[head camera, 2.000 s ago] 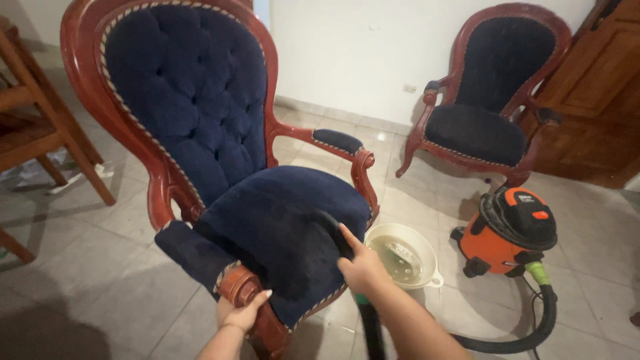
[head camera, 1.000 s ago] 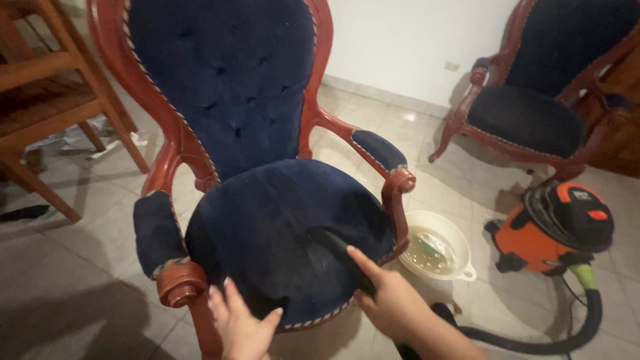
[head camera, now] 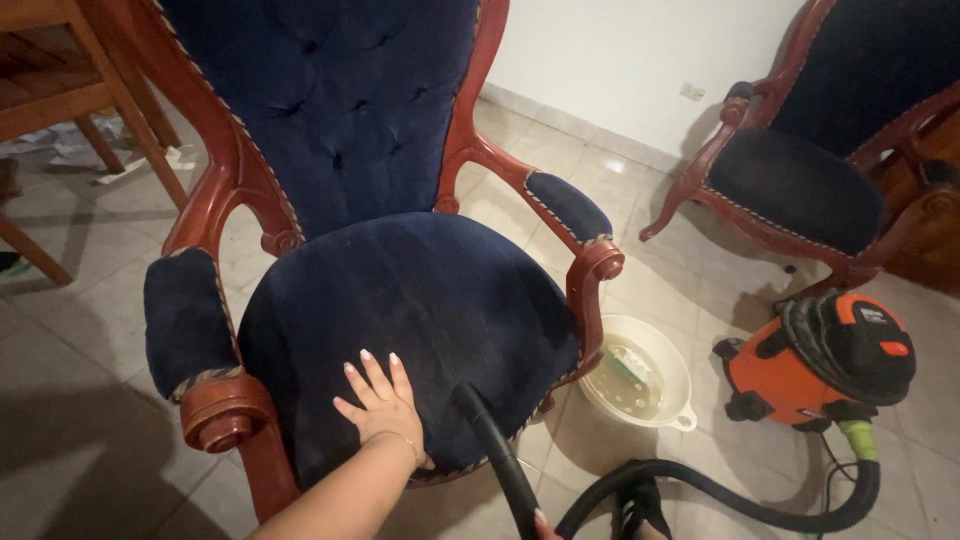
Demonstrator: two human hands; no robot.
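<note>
My left hand (head camera: 386,416) lies with fingers spread on the front of the blue velvet seat (head camera: 405,300) of a carved wooden armchair (head camera: 592,285). To its right, the end of a black vacuum wand (head camera: 495,442) touches the seat near the front edge. My right hand (head camera: 546,526) is around the wand at the bottom edge of the view; only some fingers show. A black ribbed hose (head camera: 697,476) runs to an orange and black canister vacuum (head camera: 817,367) on the floor. Darker patches show on the seat's velvet.
A cream plastic basin (head camera: 679,375) with cloudy liquid and a green and white brush-like item stands beside the chair's right front. A matching armchair (head camera: 795,187) stands at the wall. At left are a wooden chair (head camera: 127,112) and scattered papers (head camera: 75,142). A shoe (head camera: 641,502) shows below the basin.
My left hand was on the armrest's wooden end two seconds ago and is now flat on the seat. The wand tip has come toward the seat's front edge. The view has moved closer.
</note>
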